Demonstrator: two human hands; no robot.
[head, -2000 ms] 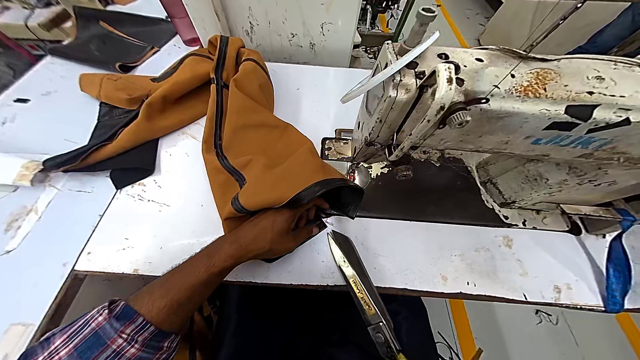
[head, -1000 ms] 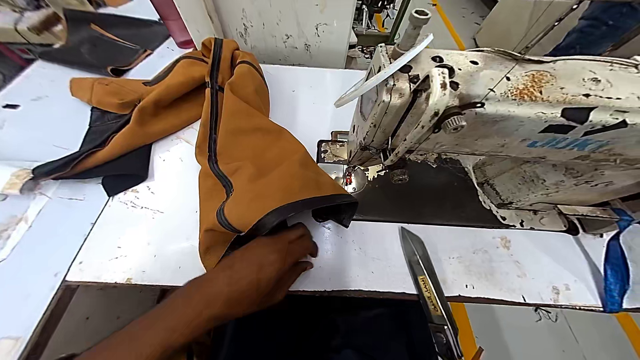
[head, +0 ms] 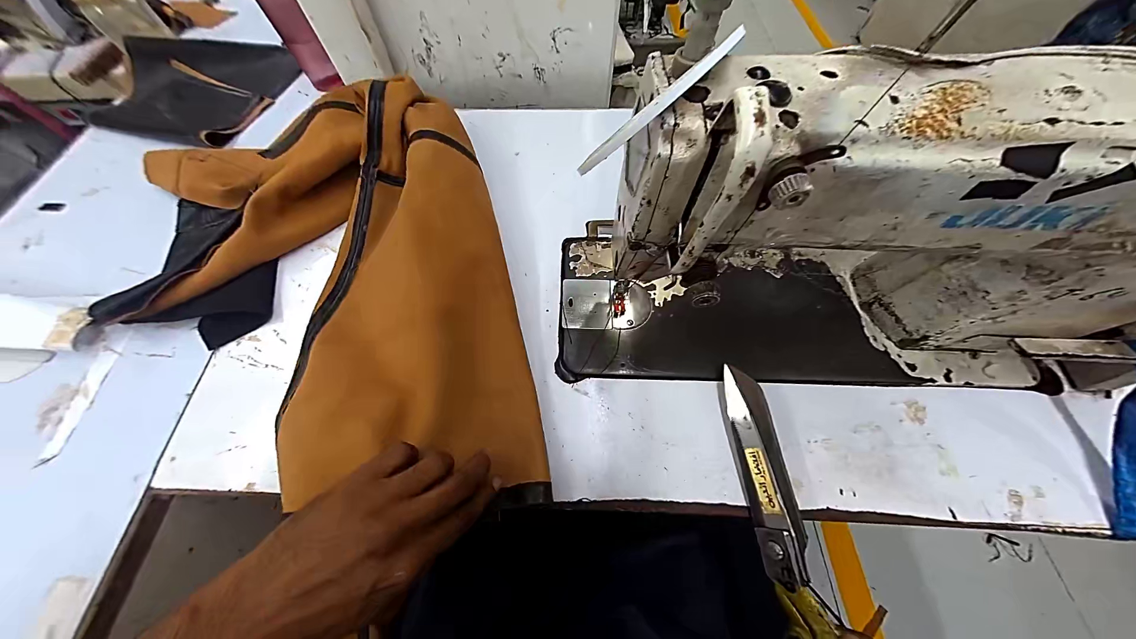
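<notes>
A tan garment piece with black trim [head: 435, 302] lies on the white sewing table and reaches its front edge. My left hand [head: 399, 524] rests on the garment's lower end beside its black-edged hem, fingers bent; whether it pinches the fabric is hard to tell. Fabric shears [head: 765, 479] lie over the table's front edge, blades nearly together and pointing away, handles with yellow wrapping at the bottom. Only a fingertip of my right hand [head: 874, 621] shows by those handles, and its hold cannot be made out. The sewing machine's needle area [head: 621, 303] is right of the garment.
A worn white industrial sewing machine [head: 887, 160] fills the right side, with its dark bed plate [head: 763, 328] set into the table [head: 657, 444]. Dark material pieces [head: 195, 89] lie at the back left. Blue cloth [head: 1125, 461] hangs at the right edge.
The garment's lower end has moved from beside the needle area down to the table's front edge, with my left hand on it. The shears have moved right, away from the hem.
</notes>
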